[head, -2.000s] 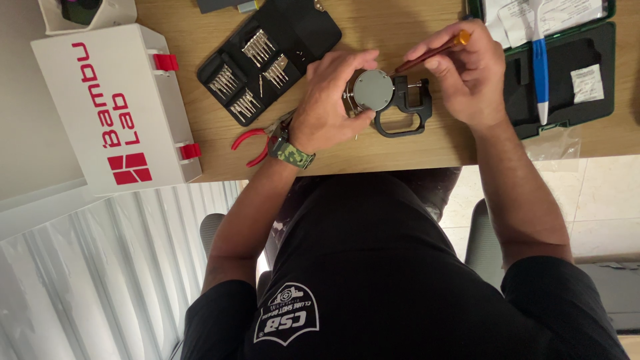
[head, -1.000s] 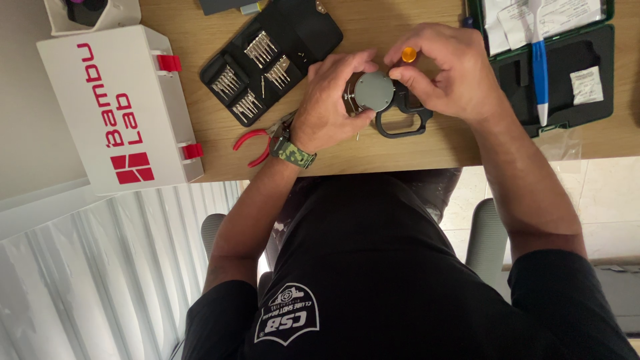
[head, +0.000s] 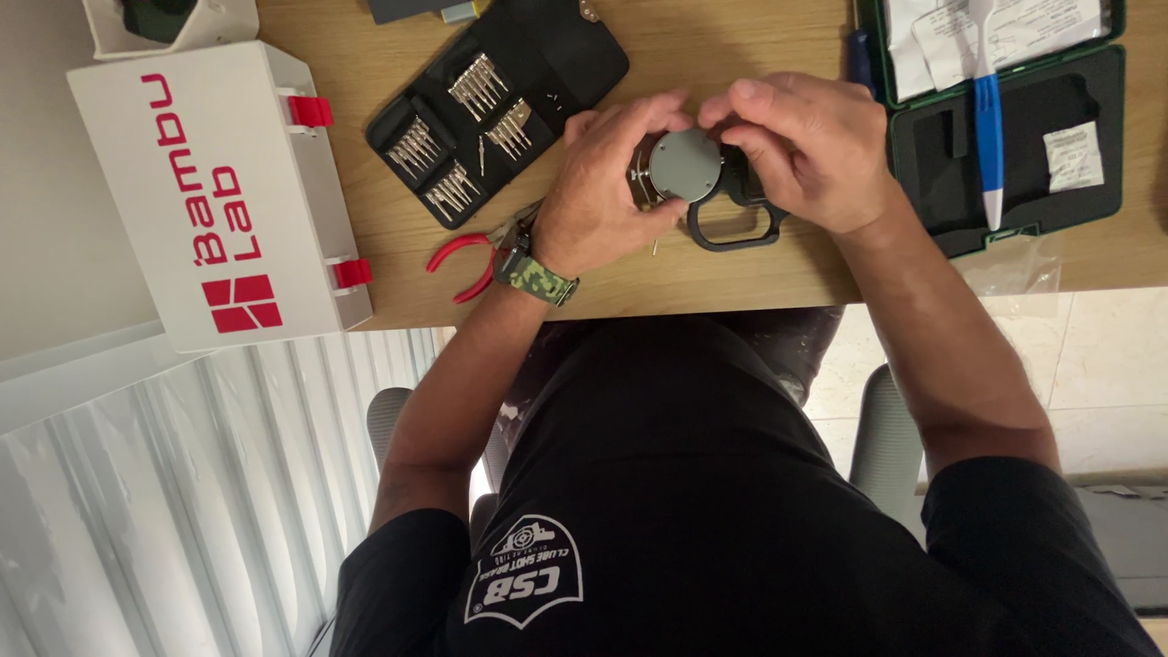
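My left hand (head: pixel 602 187), with a camouflage-patterned watch strap at its wrist, grips a handheld gauge-like device by its round body. The device's round grey metal back (head: pixel 686 165) faces up, with small screws or holes near its rim; a black loop handle (head: pixel 737 245) extends on the lower right. My right hand (head: pixel 808 151) is at the device's right side, fingers bent and thumb near the black frame. Whether it holds anything is hidden. A black case of precision screwdriver bits (head: pixel 474 91) lies open to the left. Red-handled pliers (head: pixel 461 241) lie partly under my left wrist.
A white box with red latches (head: pixel 210 201) stands at the left table edge. On the right lies an open green case with black foam (head: pixel 1031 119), holding papers and a small packet, with a blue and white brush-like tool (head: pixel 988 128) across it. A clear plastic bag (head: pixel 1013 278) overhangs the front edge.
The orange-ended, slender screwdriver-like tool seen in my right hand two seconds ago has gone from view. My right hand has moved left, close to the device. My left hand keeps its hold.
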